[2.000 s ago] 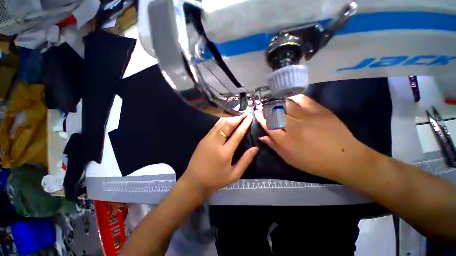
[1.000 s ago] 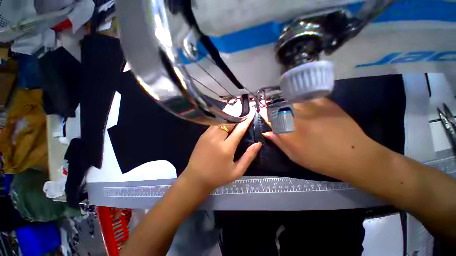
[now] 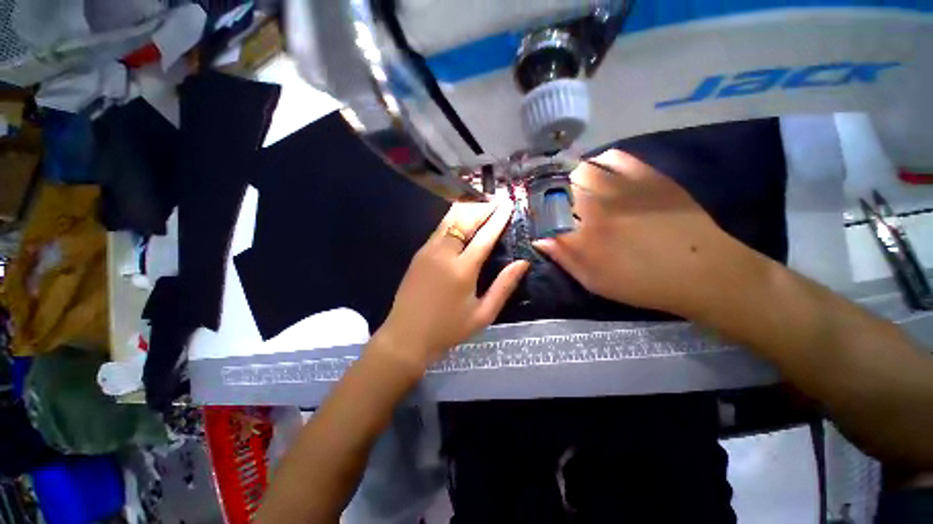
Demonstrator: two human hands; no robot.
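A black garment panel (image 3: 338, 220) lies flat on the white machine table and passes under the lit head of the sewing machine (image 3: 778, 77). My left hand (image 3: 440, 276) presses flat on the panel, left of the needle, fingertips close to the presser foot (image 3: 508, 194). My right hand (image 3: 645, 235) presses on the cloth right of the needle, partly behind the grey-blue guide block (image 3: 553, 210). A narrow black strip (image 3: 527, 276) runs toward me from the foot between my two hands. The needle tip is not clear in the glare.
Metal snips (image 3: 896, 249) lie on the table at the right. Long black cut pieces (image 3: 210, 194) lie at the left table edge. A printed ruler (image 3: 297, 368) runs along the front edge. A red basket (image 3: 235, 461) stands below. Cloth heaps fill the far left.
The head view has shifted, so the machine and table appear higher. The panel has moved slightly under the foot, away from me. Both hands stay pressed beside the needle.
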